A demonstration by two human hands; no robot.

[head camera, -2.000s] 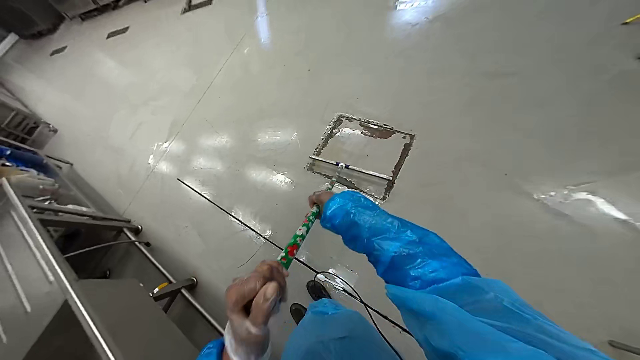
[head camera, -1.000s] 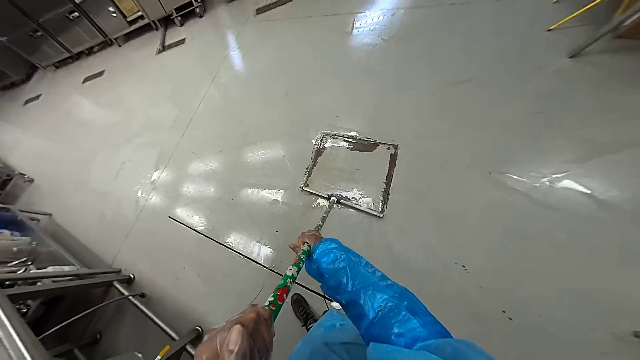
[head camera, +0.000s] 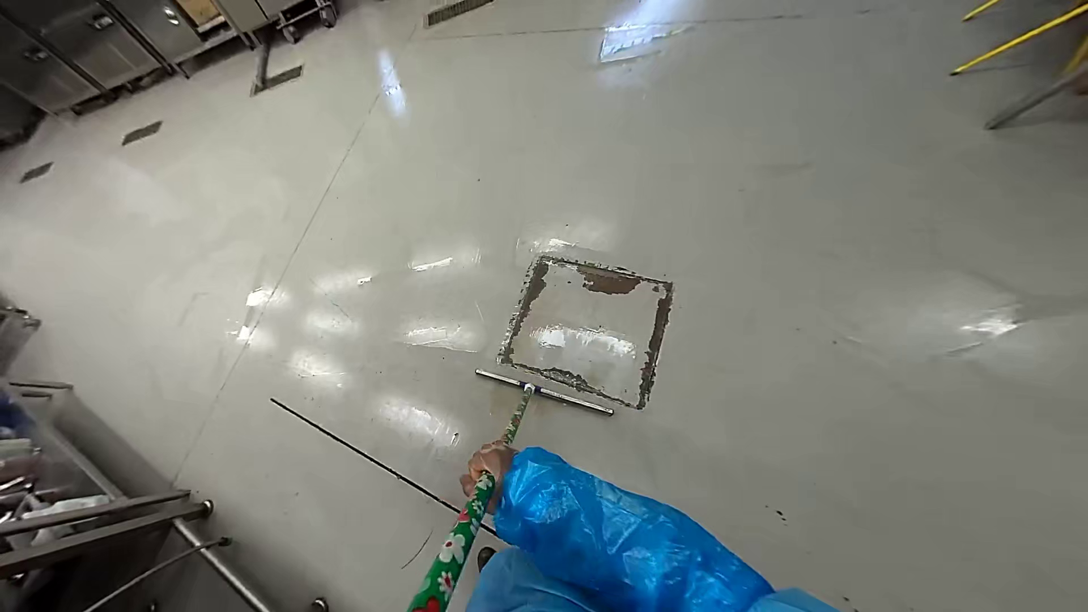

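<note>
My right hand (head camera: 490, 469), below a blue plastic sleeve, is closed around the green, flower-patterned handle (head camera: 452, 548) of a floor squeegee. The squeegee's long metal head (head camera: 544, 392) lies on the floor just on the near side of a square floor hatch (head camera: 589, 327) with a worn, rusty rim. The handle's near end runs out of the bottom edge of the view, and my left hand is not visible. A dark shoe tip (head camera: 485, 558) shows beside the blue gown.
A metal rack (head camera: 102, 517) with items stands at lower left. Steel cabinets (head camera: 110, 42) line the upper left, near several floor grates (head camera: 142, 133). A thin dark line (head camera: 365, 455) crosses the floor left of the handle. Yellow poles (head camera: 1020, 41) are at upper right.
The squeegee head has moved from across the hatch to its near edge, then just off it toward me. My left hand, on the handle in both earlier frames, has left the view.
</note>
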